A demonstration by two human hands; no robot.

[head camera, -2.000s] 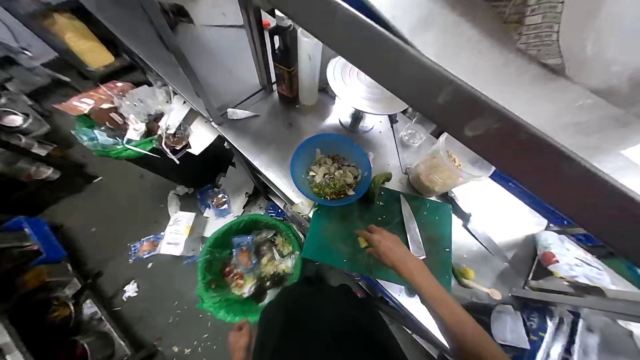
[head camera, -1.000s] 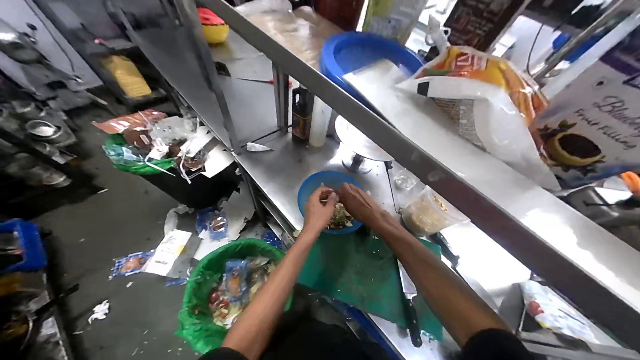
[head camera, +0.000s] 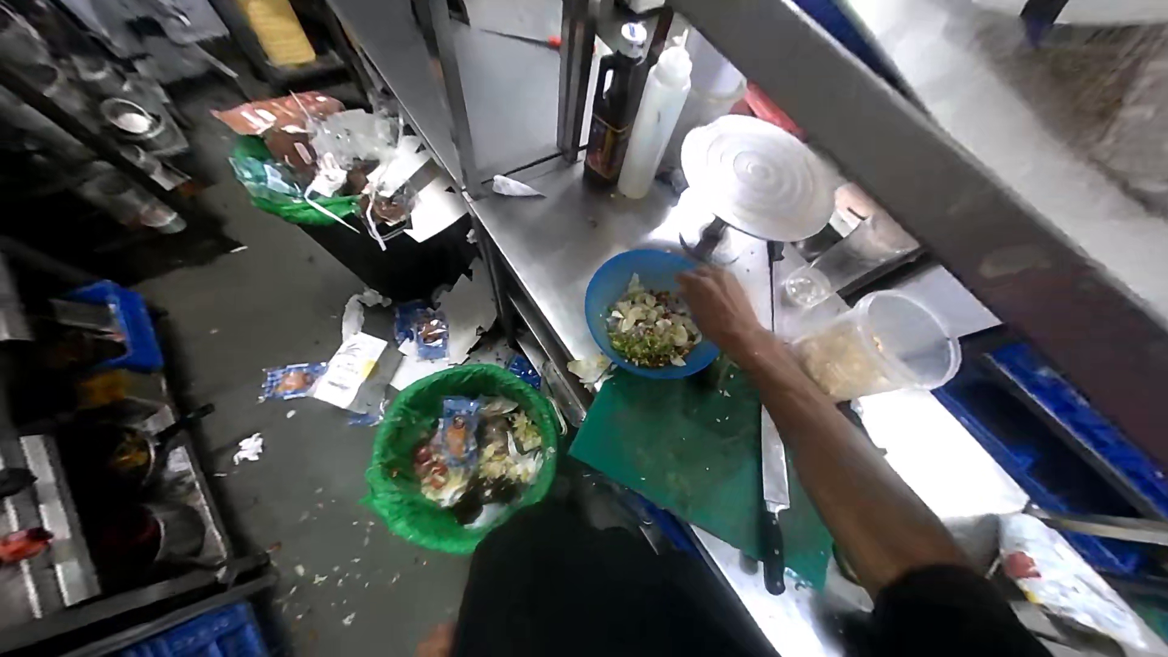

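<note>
A blue plastic bowl [head camera: 602, 297] on the steel counter holds chopped vegetables [head camera: 650, 324]. My right hand [head camera: 716, 301] is over the bowl's right rim; its fingers are bunched, and whether they pinch anything is hidden. Below the bowl lies a green cutting board [head camera: 671, 447]. A kitchen knife [head camera: 774, 474] with a black handle rests on the board under my right forearm. Only a small part of my left hand [head camera: 436, 641] shows at the bottom edge, low beside my dark clothing, so its fingers cannot be made out.
A bin with a green liner [head camera: 388, 474] holding food scraps stands left of the board. Right of the bowl is a clear plastic tub [head camera: 931, 342]. Behind stand a white squeeze bottle [head camera: 655, 123], a dark bottle [head camera: 613, 119] and a round white turntable [head camera: 757, 173]. A steel shelf edge [head camera: 967, 173] crosses overhead.
A second ago both hands were together over the bowl; my left hand has since dropped to the bottom edge, while my right remains at the bowl. The view has swung.
</note>
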